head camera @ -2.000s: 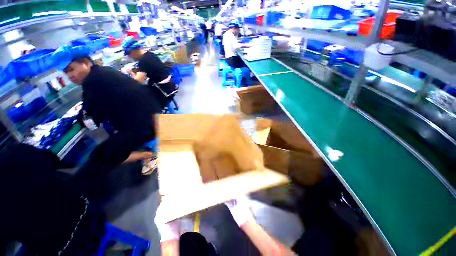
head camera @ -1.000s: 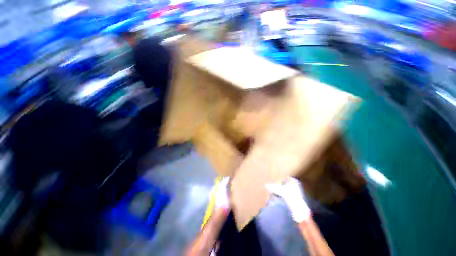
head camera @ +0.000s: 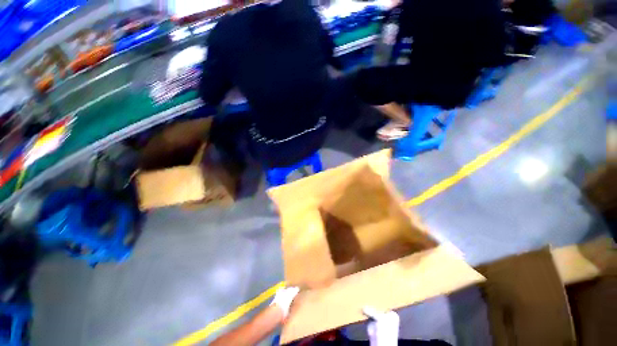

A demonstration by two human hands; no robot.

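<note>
A large brown cardboard carton [head camera: 369,287] with open flaps is held in front of me, above the grey floor. I see into it and no contents can be made out. My left hand [head camera: 286,299], in a white glove, is at the carton's near left corner. My right hand [head camera: 383,326], also in a white glove, is at the near flap's lower edge. The fingers of both hands are partly hidden by the cardboard.
Two seated people in dark clothes [head camera: 281,74] are at a green bench [head camera: 122,128] beyond the carton. Another open carton [head camera: 170,187] stands on the floor at left, near blue stools [head camera: 88,223]. More cartons [head camera: 528,297] are at lower right. A yellow line [head camera: 500,147] crosses the floor.
The view has swung left, away from the long green bench, towards the seated people and floor. The carton has stayed in both hands and now sits lower in view.
</note>
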